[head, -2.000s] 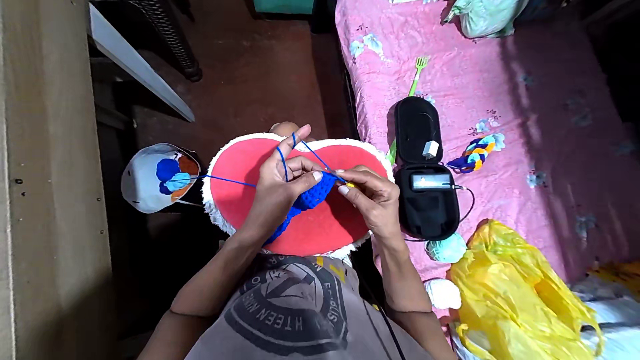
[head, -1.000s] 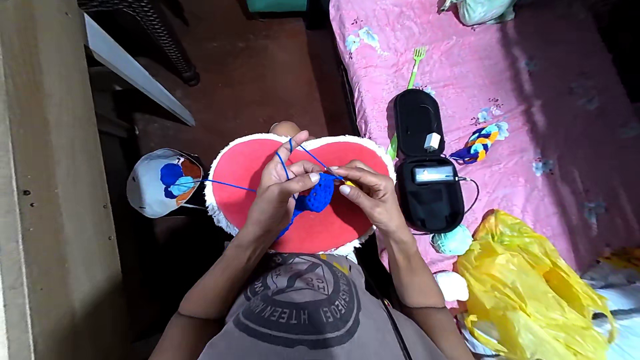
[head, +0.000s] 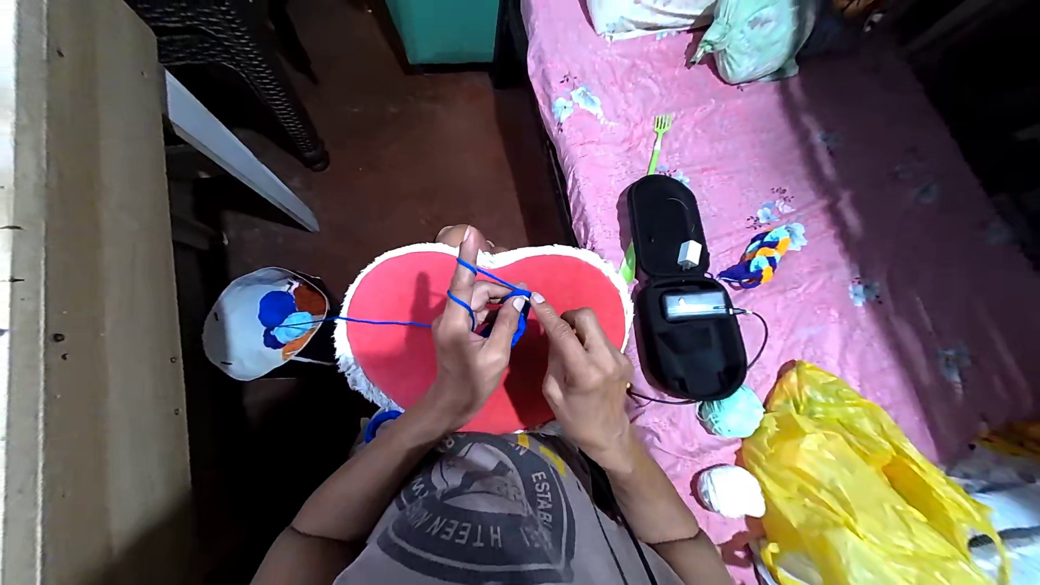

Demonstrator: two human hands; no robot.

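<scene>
My left hand (head: 471, 349) pinches a blue crocheted piece (head: 520, 327) between thumb and fingers, with blue yarn (head: 382, 322) looped around its raised index finger. The yarn runs left to a white fabric bag (head: 231, 325) holding blue, light blue and rust-brown yarn. My right hand (head: 587, 366) touches the piece's top edge with its index fingertip; its other fingers are curled, and a little of something yellow shows by them, mostly hidden. Both hands are above a red heart-shaped cushion (head: 398, 357) with white fluffy trim, on my lap.
On the pink floral bedsheet (head: 829, 325) at right lie an open black case (head: 691, 357) with a cabled device, a green plastic fork (head: 660, 138), a braided multicolour yarn piece (head: 760, 258), two yarn balls (head: 731, 413) and a yellow plastic bag (head: 853, 471). A wooden panel (head: 106, 325) stands at left.
The blue piece, earlier spread more visibly between the hands, is now mostly hidden behind my left fingers. My right hand's index finger has come out straighter against it.
</scene>
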